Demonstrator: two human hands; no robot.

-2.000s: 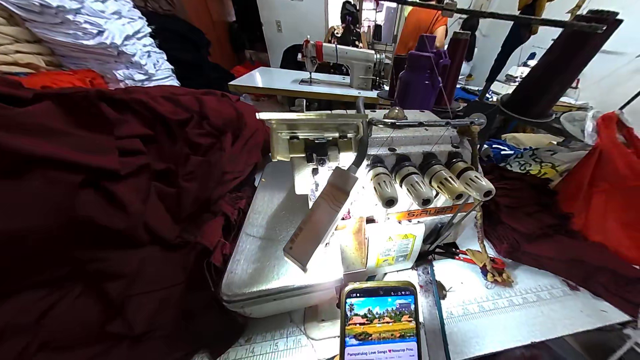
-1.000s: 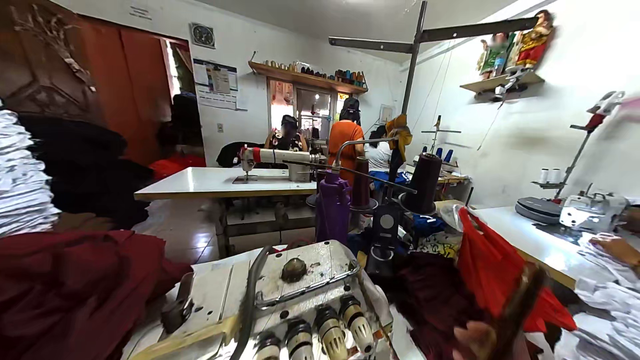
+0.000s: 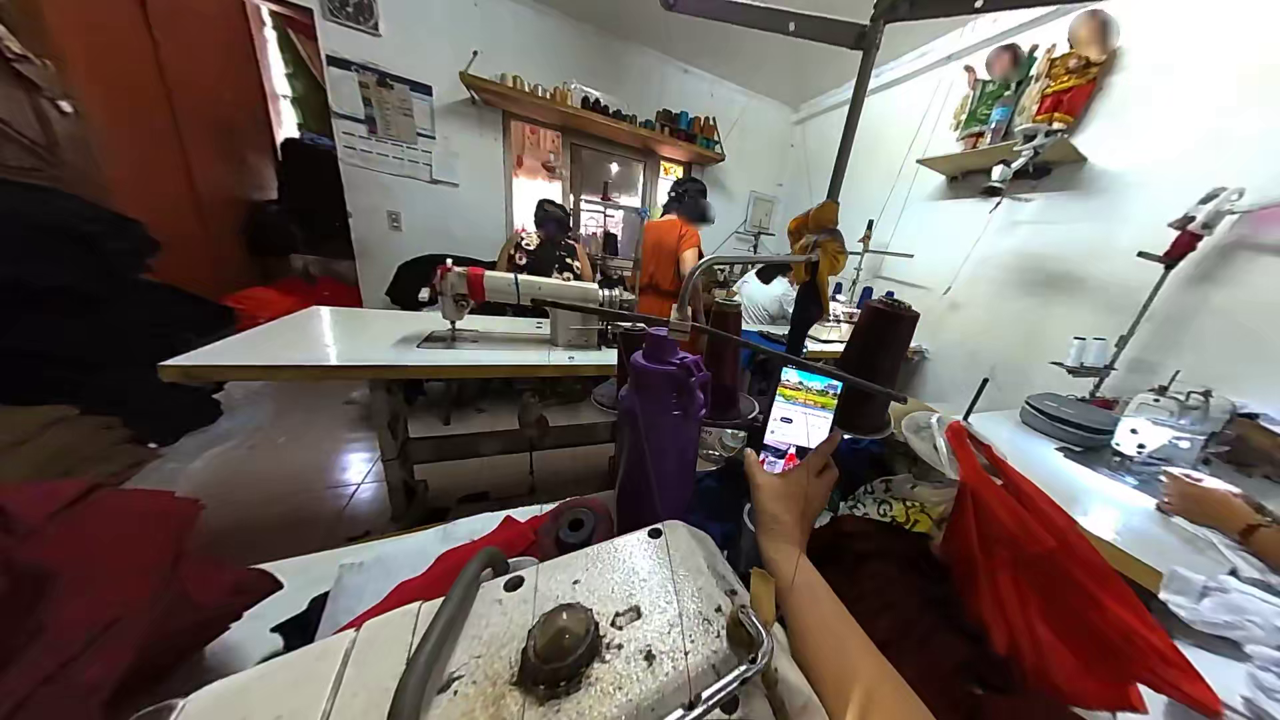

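Note:
My right hand [image 3: 793, 500] grips the lower end of a smartphone [image 3: 803, 410] with a lit screen, held upright beyond the overlock machine [image 3: 640, 610]. Just left of the phone stands a purple bottle [image 3: 657, 435]. Dark thread cones [image 3: 877, 350] are behind and to the right of the phone. My left hand is out of view. A round knob [image 3: 560, 645] sits on top of the machine, with a bent metal thread guide at its right edge.
A sewing machine [image 3: 530, 290] stands on a white table [image 3: 290, 335] ahead. Several people are at the back, one in orange [image 3: 668, 260]. A red bag [image 3: 1040, 570] hangs at right, near another person's hand [image 3: 1205, 500]. Maroon fabric [image 3: 90, 590] lies at left.
The view has tilted up. The phone lay in front of the machine two seconds ago; now my right hand holds it up beyond the machine, beside the bottle.

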